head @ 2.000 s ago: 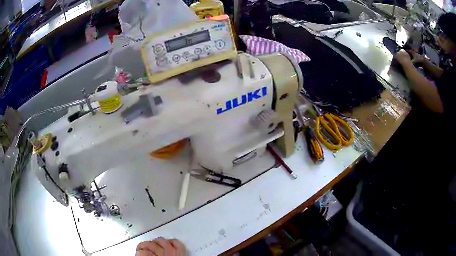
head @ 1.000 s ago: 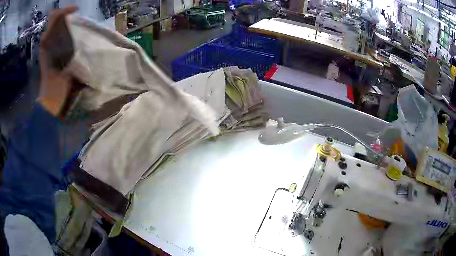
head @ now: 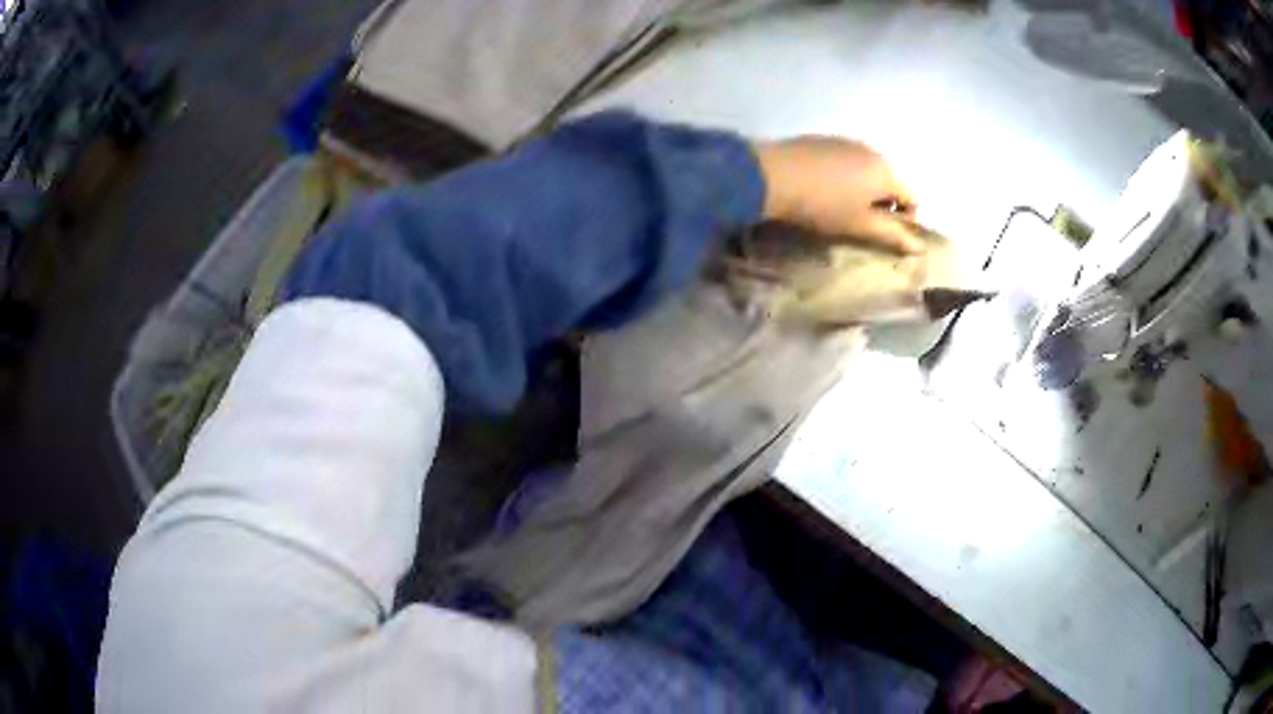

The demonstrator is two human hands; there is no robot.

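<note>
My left hand [head: 838,195], in a blue sleeve cuff, is on the end of a beige garment panel [head: 698,398] at the table's front. Its fingers are closed on the cloth, with a yellower khaki part and a small dark tip beside them. The panel hangs over the table edge onto my lap. The needle area of the white sewing machine [head: 1166,265] is just right of the cloth. Blur hides the fingertips' detail. I cannot make out my right hand.
A stack of beige panels [head: 489,63] with dark brown ends lies at the table's back left. A pale bin [head: 133,419] stands at left. Black snips [head: 1215,579] and an orange object [head: 1234,433] are at right. The wooden table edge [head: 894,579] runs diagonally.
My left hand has come down from the raised position at upper left to the machine's front, bringing the panel with it. The view has turned down. The right hand seen earliest no longer shows.
</note>
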